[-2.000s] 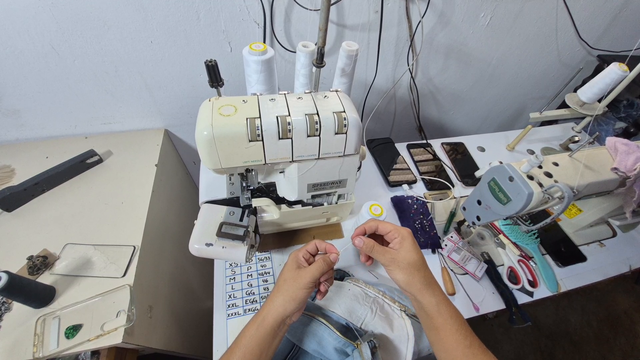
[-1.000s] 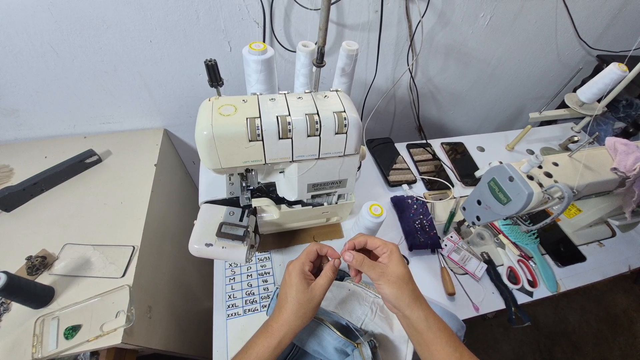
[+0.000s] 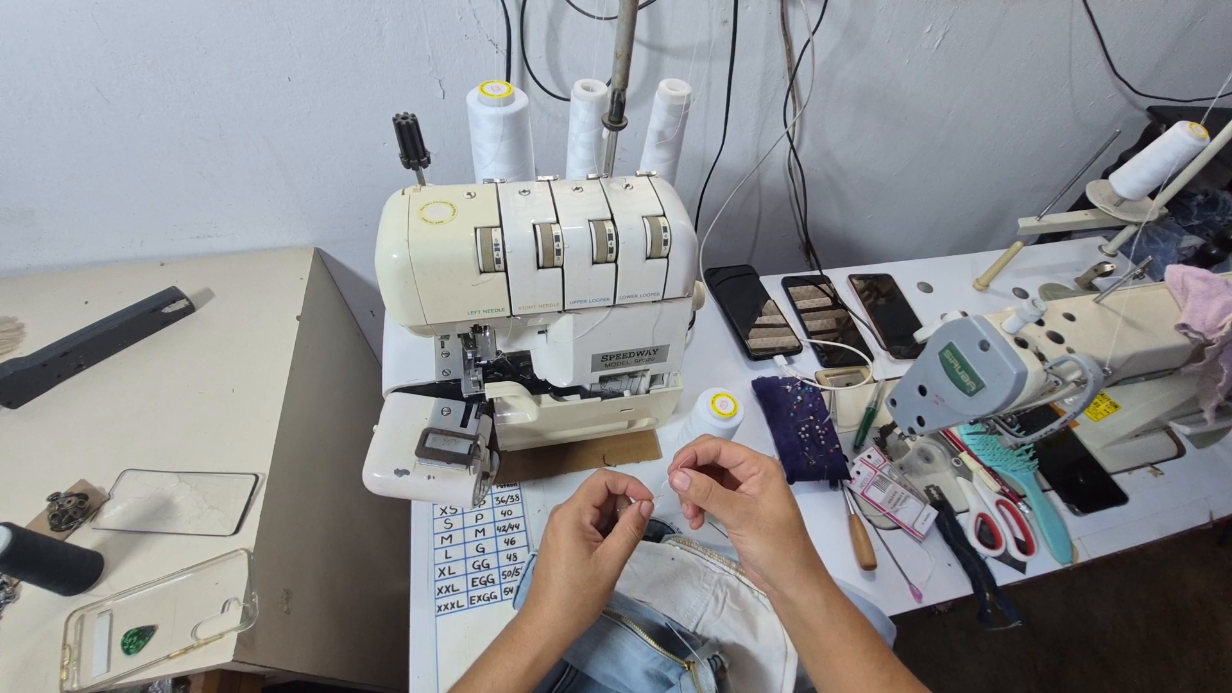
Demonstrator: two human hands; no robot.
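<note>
Close together above a light denim garment (image 3: 616,650), my left hand (image 3: 602,529) and my right hand (image 3: 736,500) each pinch with thumb and forefinger. A thin pale thread seems to run between the fingertips; it is too fine to follow fully. The garment has a brass zipper (image 3: 654,637) and a whitish inner lining (image 3: 712,587), and lies under my wrists. Directly beyond stands a cream overlock sewing machine (image 3: 539,250), its front cover lowered. A cone of white thread (image 3: 714,416) is just behind my right hand.
Several thread cones (image 3: 500,130) stand behind the machine. Right are phones (image 3: 751,313), a purple pincushion (image 3: 799,428), an awl (image 3: 859,539), scissors (image 3: 996,525), a teal hairbrush (image 3: 1039,500) and a second sewing machine (image 3: 1059,356). A side cabinet (image 3: 289,404) holds a clear phone case (image 3: 159,616).
My hands were farther apart two seconds ago, came together, and now show a small gap between the fingertips again. The garment remains beneath them.
</note>
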